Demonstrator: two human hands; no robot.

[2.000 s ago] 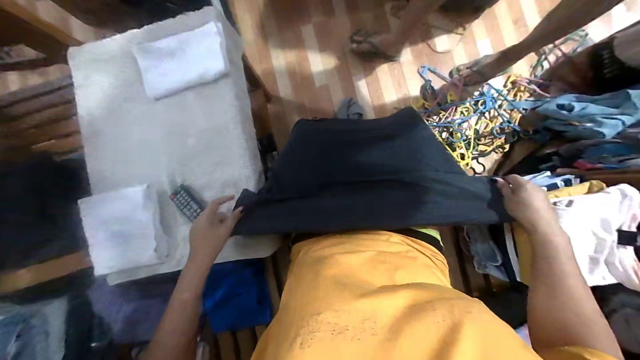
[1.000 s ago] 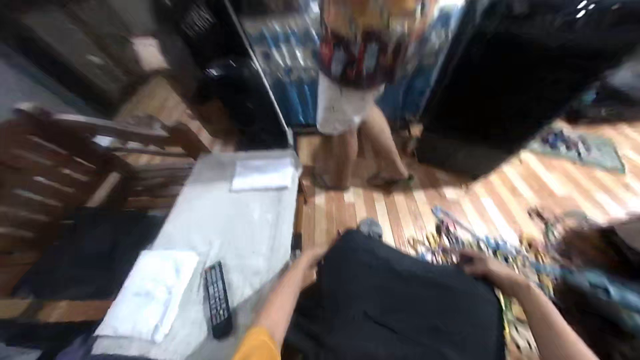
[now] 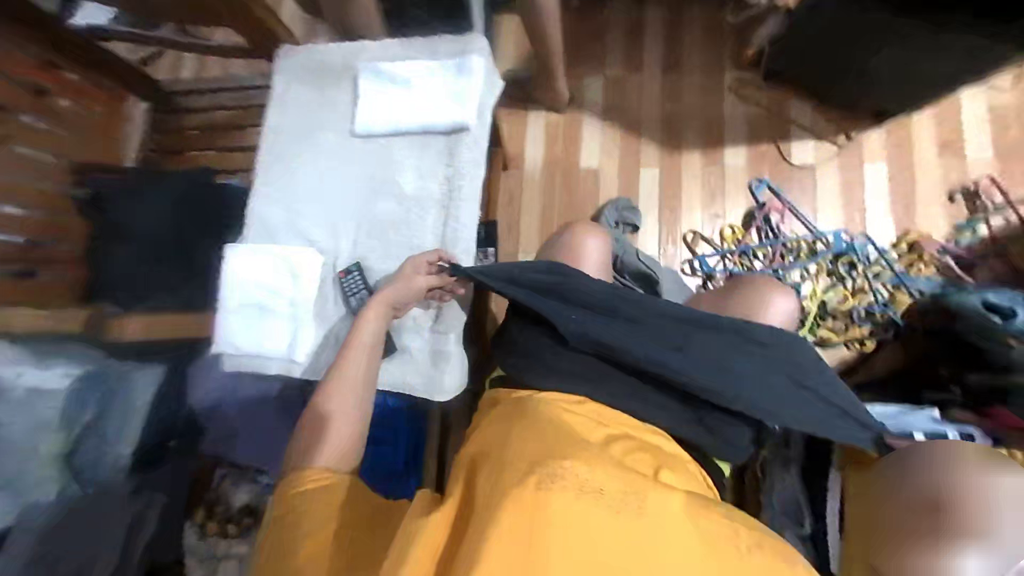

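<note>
A dark cloth garment (image 3: 672,336) is stretched in a narrow band across my lap, above my yellow shirt. My left hand (image 3: 422,282) pinches its left corner, over the edge of the towel-covered table and just right of a black remote control (image 3: 356,290). The garment's right corner reaches the lower right, where my right hand (image 3: 900,442) holds it; most of that hand is hidden by a blurred area. Between my bare knees and the table, part of the garment hangs in folds.
Two folded white cloths (image 3: 418,96) (image 3: 268,304) lie on the pale towel (image 3: 376,184). Tangled plastic hangers (image 3: 832,264) and a gray cloth (image 3: 636,256) are on the wooden floor. Piled clothes lie at the right. Another person's leg (image 3: 544,56) stands beyond the table.
The dark garment, bunched over my lap a second ago, is now pulled out sideways between my hands. My left hand has moved out to its corner. The view has tilted down.
</note>
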